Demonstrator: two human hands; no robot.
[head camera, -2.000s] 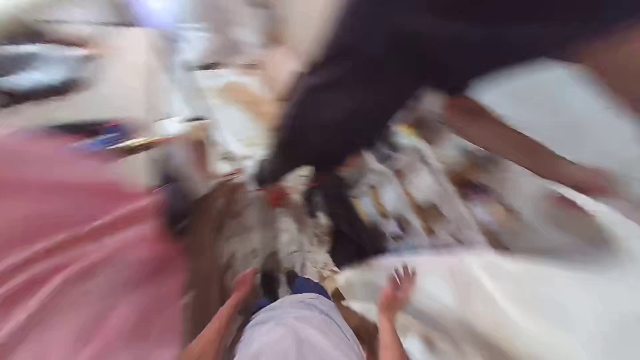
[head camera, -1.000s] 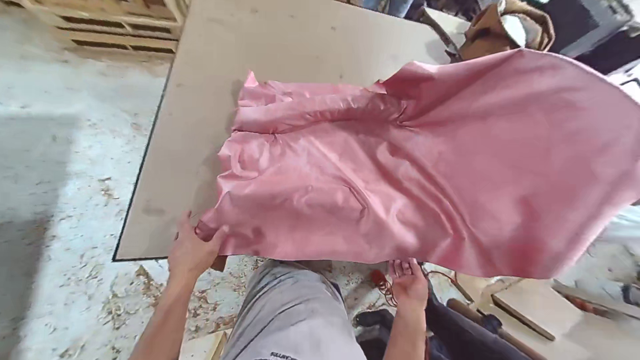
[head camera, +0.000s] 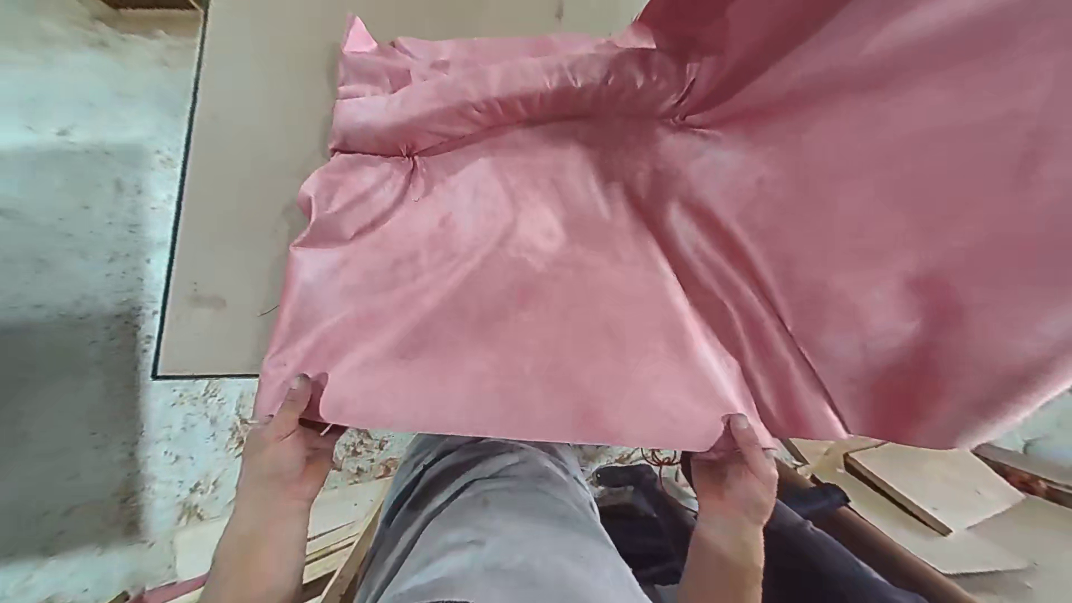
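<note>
A large sheet of smooth pink fabric (head camera: 519, 318), with gathered stitching across its upper part, spreads over a table and hangs past the near edge. At its lower left corner my left hand (head camera: 289, 452) pinches the fabric, thumb on top and fingers underneath. My right hand (head camera: 739, 473) grips the same near edge farther right, also with the thumb on top. Between my hands the edge runs nearly straight and lies in front of my trousers. Folds run from the gathered seam down toward my right hand, and the fabric continues out of view at the right.
The beige tabletop (head camera: 243, 209) with a dark edge lies under the fabric at the left. Wood pieces (head camera: 938, 486) are on the lower right, near dark cloth (head camera: 804, 553). Wood strips (head camera: 335, 544) lie at lower left. The floor (head camera: 75, 335) is strewn with debris.
Two seconds ago both my hands were apart and empty, in a blurred view with another person near. One second ago they were at the fabric's near edge; now both clearly pinch it.
</note>
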